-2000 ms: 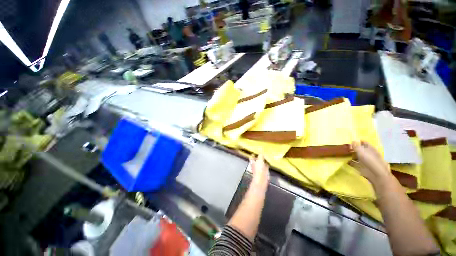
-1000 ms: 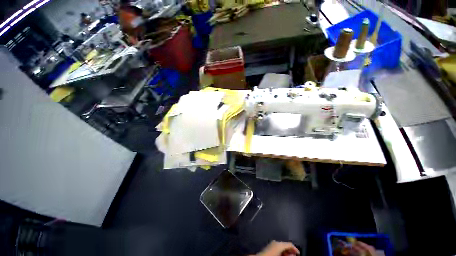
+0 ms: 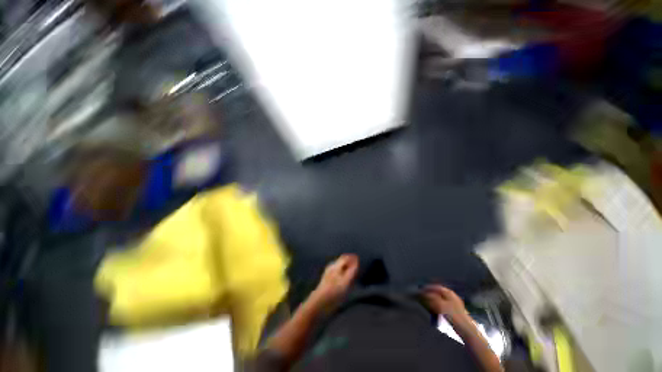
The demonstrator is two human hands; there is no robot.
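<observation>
The view is strongly blurred. My left hand (image 3: 340, 275) is low in the middle, fingers curled, with nothing visible in it. My right hand (image 3: 443, 299) is low and right of it, near my body; its grip is blurred. Yellow panels (image 3: 196, 254) lie in a pile at the left, apart from my left hand. A stack of pale sheets with yellow pieces (image 3: 581, 261) lies at the right, apart from my right hand.
A white table or board (image 3: 341, 65) juts in from the top middle. Dark floor (image 3: 406, 196) lies in front of me. A blue bin (image 3: 163, 178) and a brown thing show at the upper left. A white surface (image 3: 167, 349) is at the lower left.
The view has swung left, away from the sewing machine. The pale stack now shows at the right, and yellow panels have come into view at the left. Both hands are now further inside the picture.
</observation>
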